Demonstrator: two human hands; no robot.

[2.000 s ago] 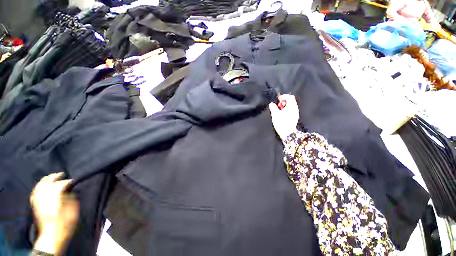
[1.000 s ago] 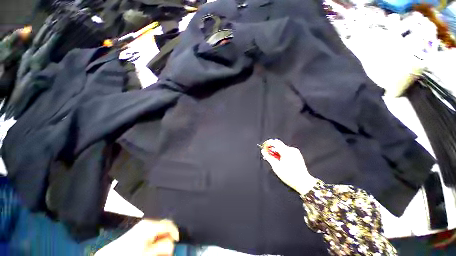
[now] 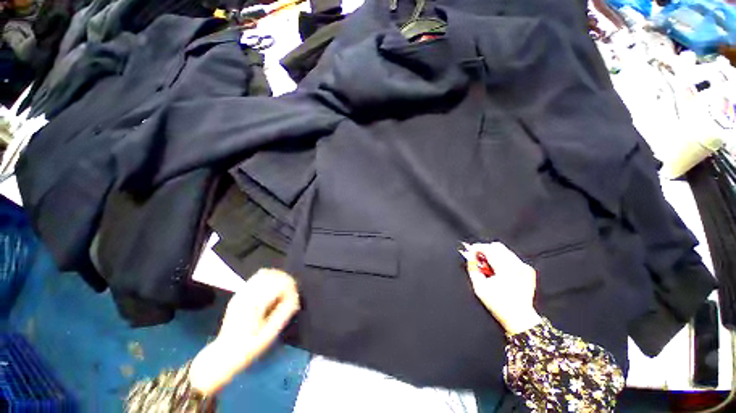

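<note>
A dark navy suit jacket [image 3: 379, 185] lies front up before me, with a flap pocket [image 3: 351, 252] low on its front and a hanger [image 3: 424, 29] at its collar. My right hand [image 3: 504, 282] is over the jacket's front, closed around a small red tool, likely thread snips [image 3: 484, 264], with a pale tip showing past the fingers. My left hand [image 3: 257, 319] is blurred, fingers curled, at the jacket's lower left edge; whether it touches the cloth or holds anything cannot be told.
Dark jackets [image 3: 161, 153] lie heaped at left. Long black strips [image 3: 718, 202] and a pale cone or cup [image 3: 692, 155] are at right, a flat black rectangle [image 3: 705, 343] at the table's right edge. Blue bags [image 3: 698, 24] are upper right; a blue crate [image 3: 32, 375] is lower left.
My right hand with the red tool has moved down the jacket from the collar area to the lower front. My left hand has moved right from the far left. The view has shifted down the jacket.
</note>
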